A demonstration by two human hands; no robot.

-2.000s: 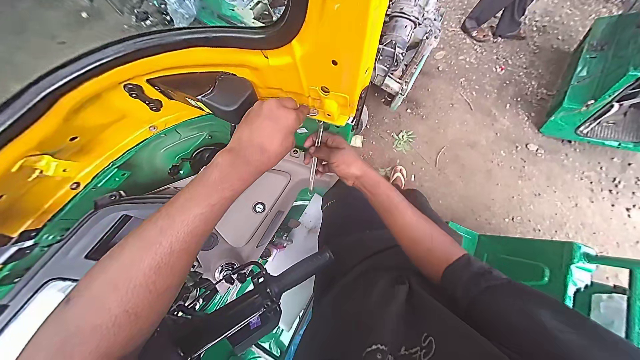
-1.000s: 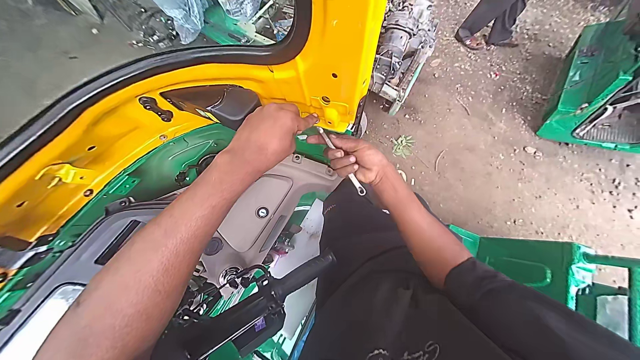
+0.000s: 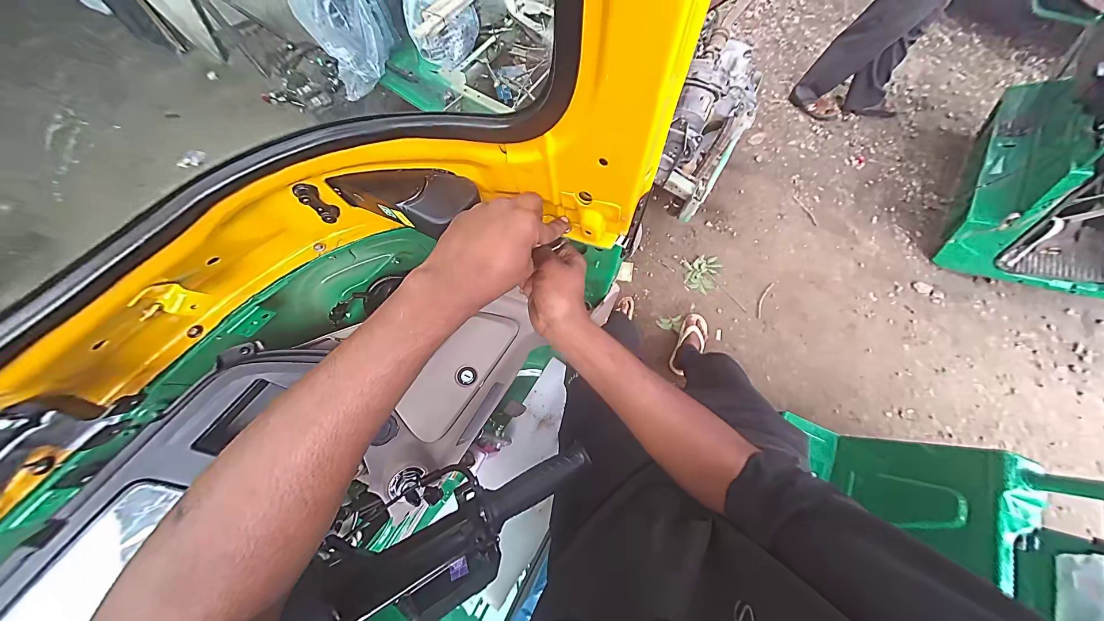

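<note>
My left hand (image 3: 492, 246) is at the lower corner of the yellow windscreen frame (image 3: 604, 95) of a three-wheeler. Its forefinger rests against the yellow bracket (image 3: 589, 226); the other fingers are curled, and whether they hold anything is hidden. Just below and to the right, my right hand (image 3: 556, 285) has its fingers bent close under that forefinger. A small glint of metal, the wrench (image 3: 557, 247), shows at its fingertips, the rest being hidden. Beside my left hand is a black plastic housing (image 3: 440, 203) on the frame.
Below my forearms lie the grey dashboard (image 3: 457, 375) and the black handlebar grip (image 3: 539, 487). An engine unit (image 3: 703, 112) sits on the ground beyond the frame. Green body panels (image 3: 914, 492) stand at the lower right and another (image 3: 1018, 172) farther off. A person's legs (image 3: 862, 52) are at the top right.
A second ago the wrench hung visibly from my right hand, angled down to the right; now my right hand has closed in under my left and mostly hides it. My left hand stays at the bracket.
</note>
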